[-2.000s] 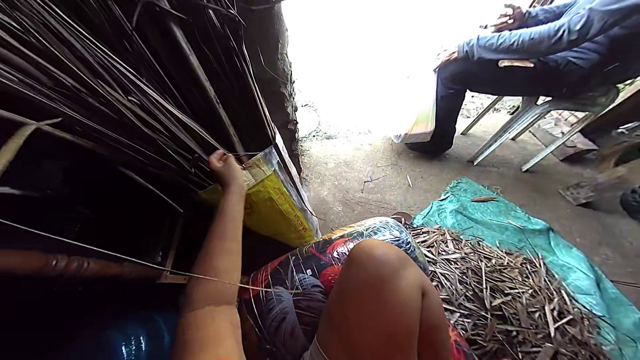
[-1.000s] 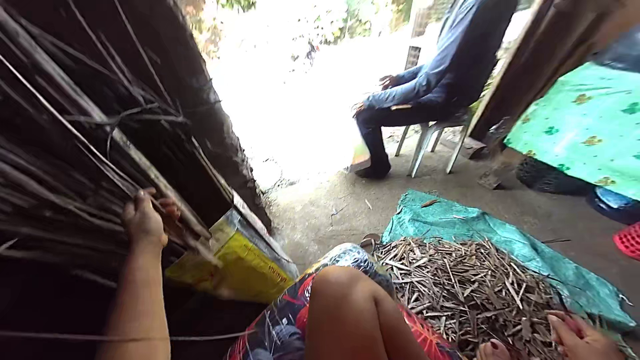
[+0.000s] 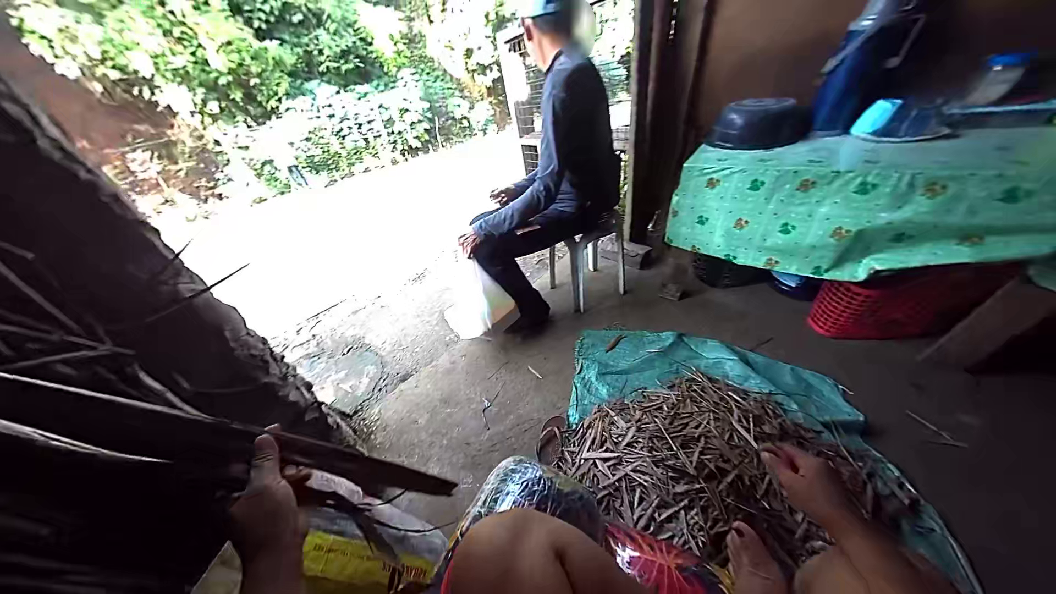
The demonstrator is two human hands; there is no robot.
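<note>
My left hand (image 3: 268,499) is at the lower left, closed around a long, dark, flat strip of wood or dried stalk (image 3: 388,472), whose blunt end points right. Around that hand lie more long dried stalks (image 3: 58,355), and just below it is a yellow and white printed sack (image 3: 355,557). On the right, my right hand (image 3: 804,487) is over a heap of short dry brown chips or strips (image 3: 676,454). Its fingers are partly hidden, and whether they hold anything cannot be told. A teal woven sheet (image 3: 619,363) lies under the heap.
A person in dark blue sits on a plastic chair (image 3: 580,272) by the bright opening, a pale bag (image 3: 474,305) near the legs. A table with green cloth (image 3: 792,206) bears basins; a red basket (image 3: 866,309) is beneath. A rough dark post (image 3: 198,297) slants at left.
The view has swung right and up. My left hand, earlier among the stalks above the yellow sack, now grips a dark flat strip. My right hand has been in view since the second frame.
</note>
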